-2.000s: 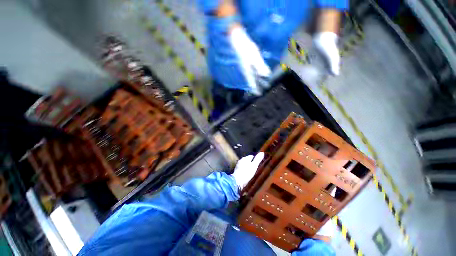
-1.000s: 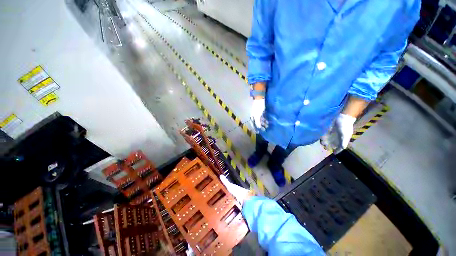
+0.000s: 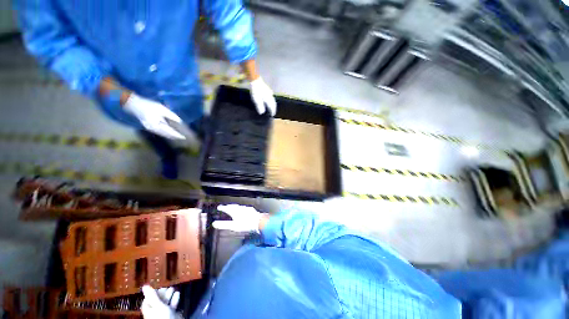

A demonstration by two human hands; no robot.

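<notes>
An orange-brown solder pallet (image 3: 128,249) with two rows of cutouts lies on top of a pile of similar pallets at the lower left. My right hand (image 3: 237,218), in a white glove, is empty beside the pallet's right end, with its fingers apart. My left hand (image 3: 161,303), also white-gloved and partly cut off by the bottom edge, is at the pallet's near edge. Its fingers look apart, and any contact with the edge is unclear. A black tote (image 3: 334,149) stands beyond my right hand, with black pallets (image 3: 237,146) on its left side and a cardboard liner (image 3: 296,156).
A person in a blue smock (image 3: 143,56) stands across from me, one white-gloved hand (image 3: 262,96) over the black pallets. Yellow-black floor tape (image 3: 399,171) runs behind the tote. Silver-edged racks (image 3: 374,56) stand at the back. Blurred cartons (image 3: 508,187) are at the right.
The orange pallet went from my hands onto the left pile. My right hand has come off it. The view has turned, and the other person's hand has moved over the tote.
</notes>
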